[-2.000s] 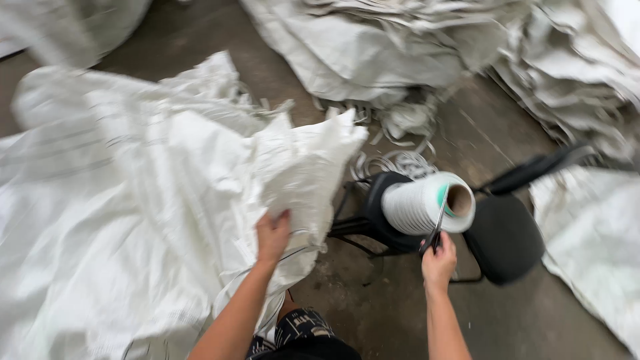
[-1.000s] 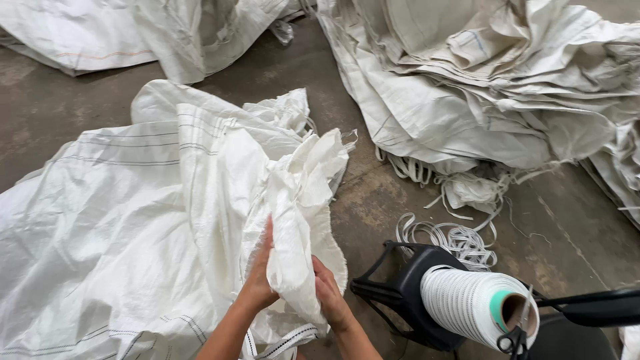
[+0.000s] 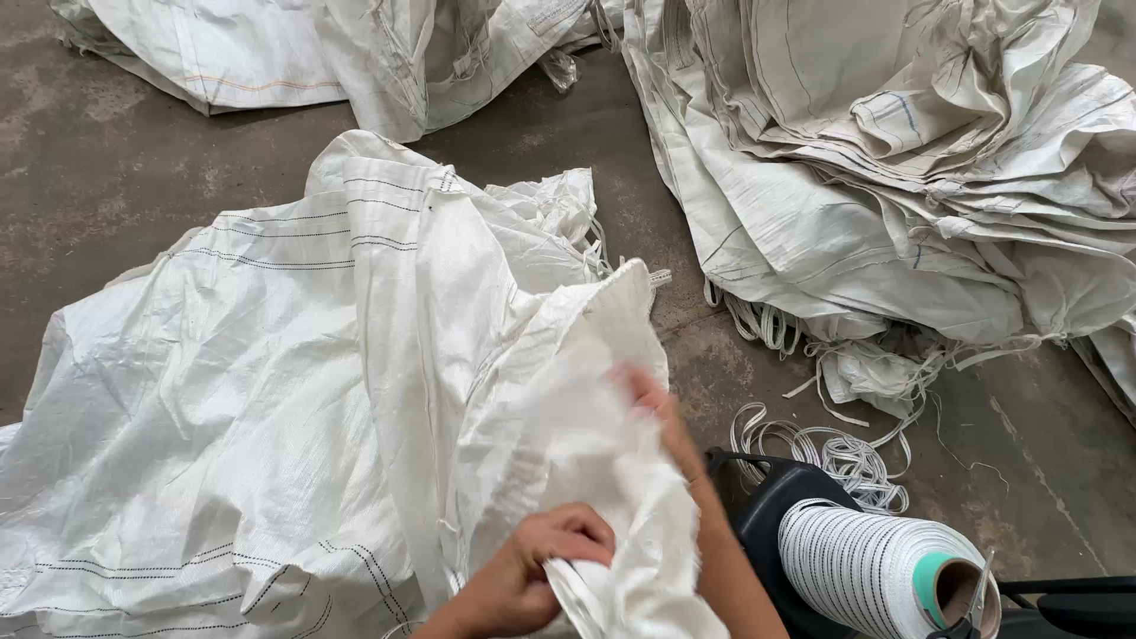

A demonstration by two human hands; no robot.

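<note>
A large white woven sack (image 3: 266,355) with dark stitched lines lies spread over the floor on the left and reaches my lap side. My left hand (image 3: 550,559) is closed on a gathered fold of its fabric at the bottom centre. Higher up and to the right, my right hand (image 3: 643,395) is blurred against the raised part of the sack; its grip cannot be made out. At the lower right, a spool of white strap with dark dashes (image 3: 852,559) lies on a black chair (image 3: 772,506). Scissors (image 3: 976,599) rest at the spool's core.
A big heap of stacked white woven sacks (image 3: 887,213) stands at the upper right, with loose ties below it. More sacks (image 3: 266,53) lie at the top left. Coiled white strap (image 3: 852,461) lies on the concrete floor (image 3: 1038,461) behind the chair.
Two seconds ago my right hand held the scissors by the spool; one second ago they were at its core and both hands were on the sack. Since then my right hand has moved up along the fabric.
</note>
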